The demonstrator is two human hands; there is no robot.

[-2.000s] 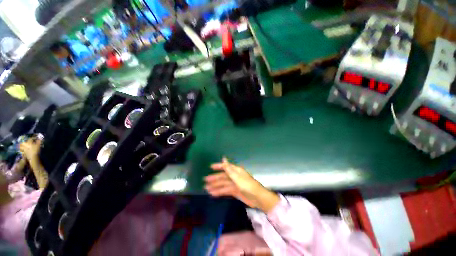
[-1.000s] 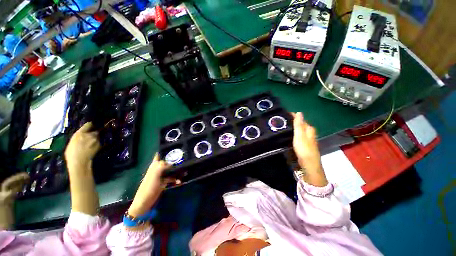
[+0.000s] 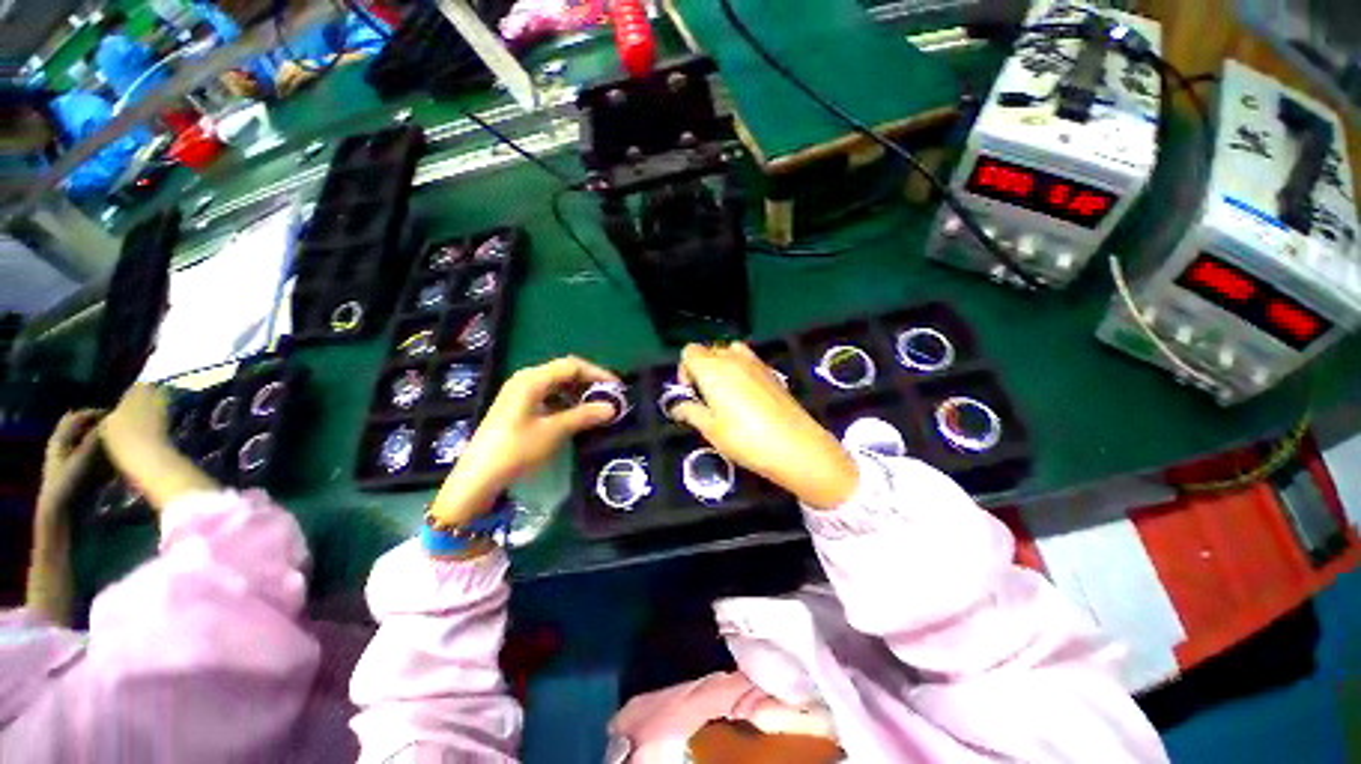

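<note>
A black compartment tray [image 3: 814,515] lies on the green bench in front of me, with round silver-rimmed watch heads in its pockets. My left hand [image 3: 545,418] has its fingertips closed on a watch head [image 3: 603,400] at the tray's back left. My right hand [image 3: 746,418] has its fingertips on another watch head [image 3: 678,397] in the pocket beside it; the hand and sleeve hide some middle pockets. A black fixture [image 3: 669,209] stands upright just behind the tray.
More trays [image 3: 443,351] lie at left, beside white papers [image 3: 224,299] and another person's hands [image 3: 142,433]. Two power supplies [image 3: 1052,149] with red digits stand right rear. A red bin [image 3: 1231,575] is at right. A raised green board [image 3: 821,75] is behind.
The ten-pocket tray, held at both ends a second ago, now lies on the bench. Both my hands have moved from its ends to neighbouring watch heads in its back row.
</note>
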